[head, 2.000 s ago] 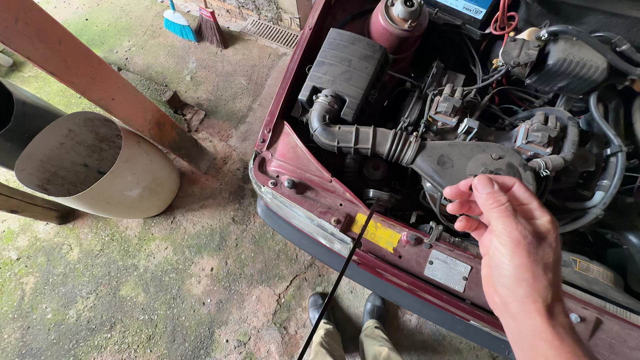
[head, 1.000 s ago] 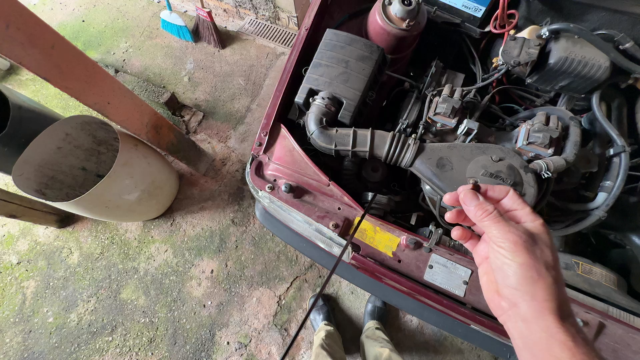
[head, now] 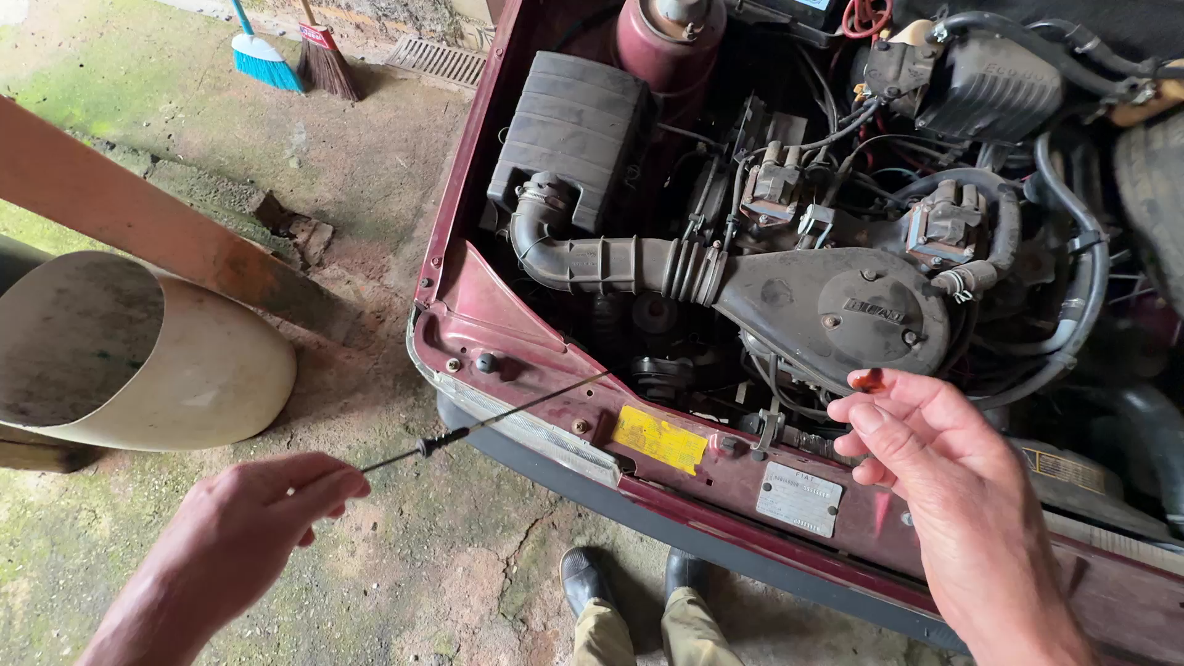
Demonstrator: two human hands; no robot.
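Note:
My left hand is closed on the upper end of an engine oil dipstick, at the lower left. The thin metal blade slants up to the right across the front panel of a maroon car, its tip over the edge of the engine bay. My right hand is raised over the right part of the front panel, fingers curled and nothing in them. A dark reddish-brown smear of fluid shows on its index fingertip. Behind that hand lies the black air cleaner cover, joined by a ribbed intake hose to the air filter box.
A yellow label and a metal plate sit on the front panel. At left stand a slanting post and a large pale open-topped container. Two brooms are at the back; booted feet stand by the bumper.
My left hand has come into view at the lower left with the dipstick, which now lies at a flatter slant. The right hand's fingers have opened somewhat, and the smear on the index fingertip shows.

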